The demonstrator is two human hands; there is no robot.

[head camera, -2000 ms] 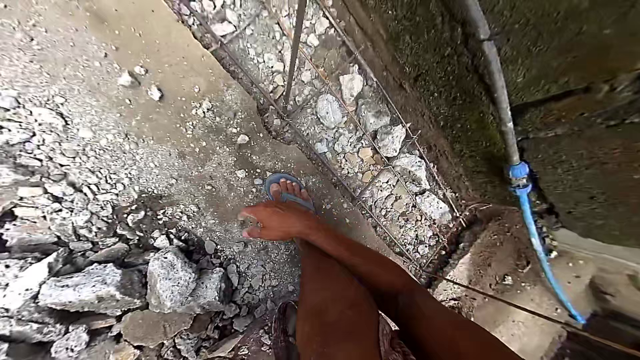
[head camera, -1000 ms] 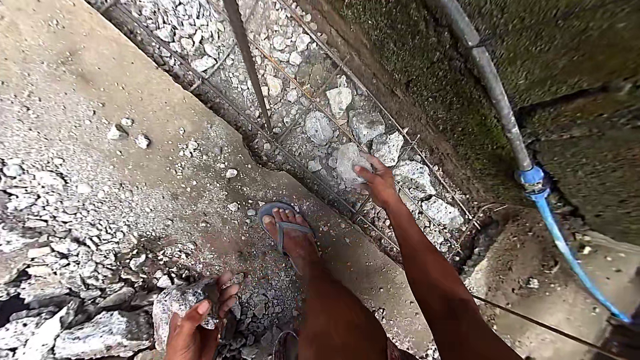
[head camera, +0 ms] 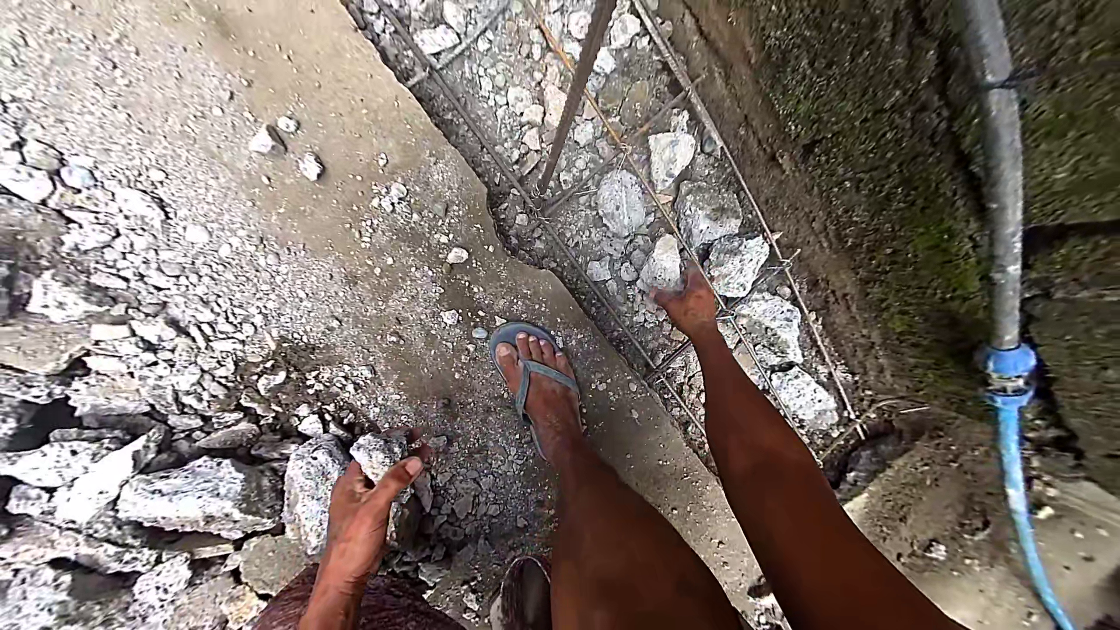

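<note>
A grey concrete chunk [head camera: 380, 455] is in my left hand [head camera: 367, 512], thumb on one side and fingers on the other, above the rubble pile at the lower left. My right hand [head camera: 689, 304] reaches down into the trench, its fingers at the lower end of a pale stone [head camera: 662, 264]; whether they grip it is unclear. Around that stone lie the steel rebar [head camera: 577, 262] of a tied cage and several larger stones, among them a rounded grey one [head camera: 621, 203] and a rough one [head camera: 738, 264].
Broken concrete pieces [head camera: 201, 497] fill the lower left. My foot in a blue flip-flop [head camera: 535, 376] stands on the concrete slab [head camera: 420, 175] beside the trench. An upright rebar [head camera: 577, 96] rises from the cage. A mossy wall [head camera: 840, 175] and a grey pipe [head camera: 997, 175] joined to blue hose [head camera: 1019, 499] run along the right.
Two seconds ago one hand was over the flip-flop; a second ago my right hand held a pale stone over the trench. It is now lower among the stones. My left hand stays at the rubble.
</note>
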